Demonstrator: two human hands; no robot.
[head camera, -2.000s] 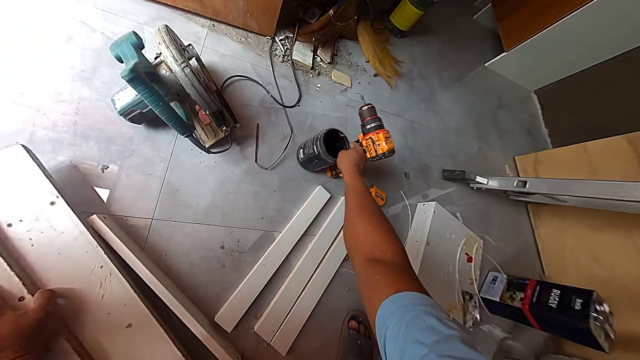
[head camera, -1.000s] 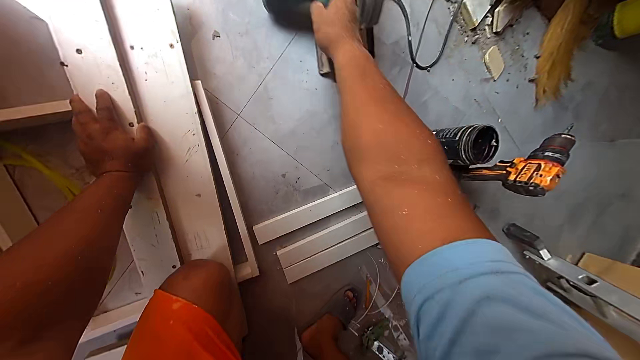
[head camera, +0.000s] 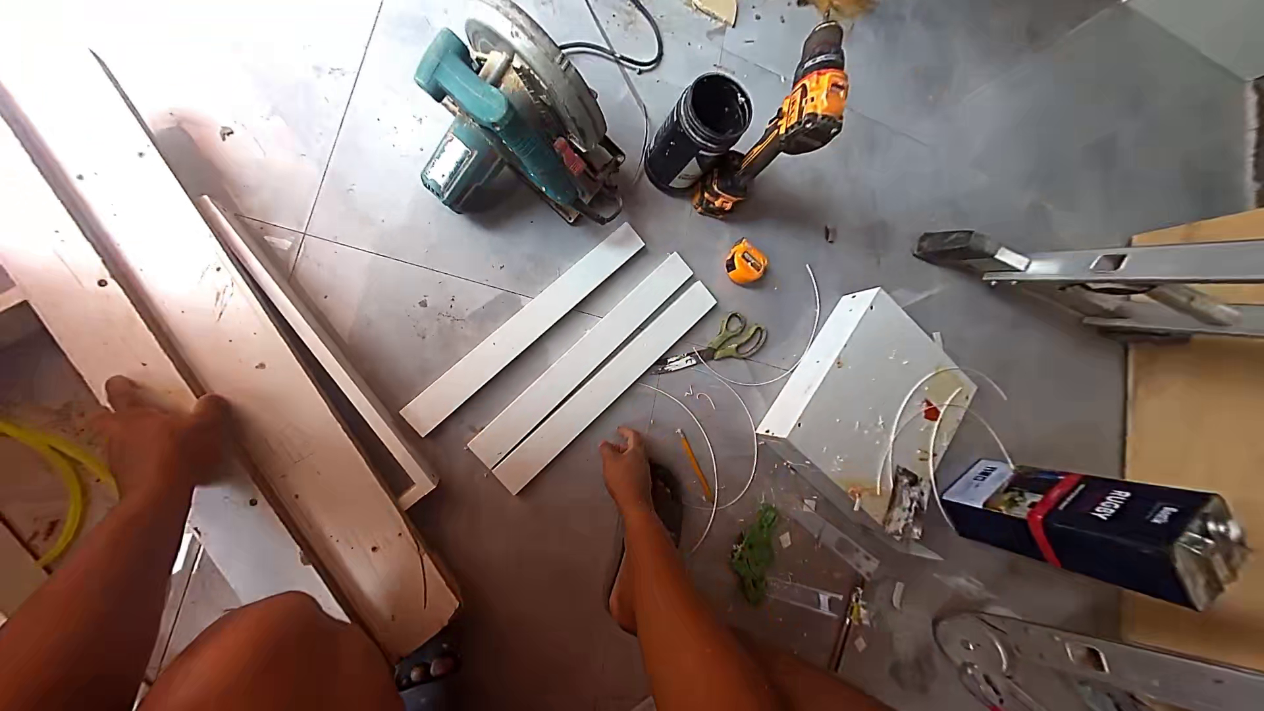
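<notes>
My left hand (head camera: 163, 434) rests on the edge of a white wooden board frame (head camera: 267, 355) at the left, fingers spread over a board. My right hand (head camera: 627, 469) hangs over the floor beside my sandaled foot, holding nothing, its fingers apart. Three narrow white strips (head camera: 523, 331) lie above and left of it. A pair of green-handled scissors (head camera: 731, 339), an orange tape measure (head camera: 747, 262) and a pencil (head camera: 694, 464) lie near the right hand. Farther up are a teal circular saw (head camera: 513, 118), an open black jar (head camera: 701, 128) and an orange cordless drill (head camera: 815, 99).
A white panel (head camera: 859, 395) with thin edging offcuts lies at right, next to a dark metal can (head camera: 1086, 528). An aluminium ladder (head camera: 1136, 265) reaches in from the right edge. A yellow hose (head camera: 69, 484) lies inside the frame at left.
My right hand was by the black jar and drill, then by the saw at the top; now it is low near my foot. The saw stands upper centre, left of the jar.
</notes>
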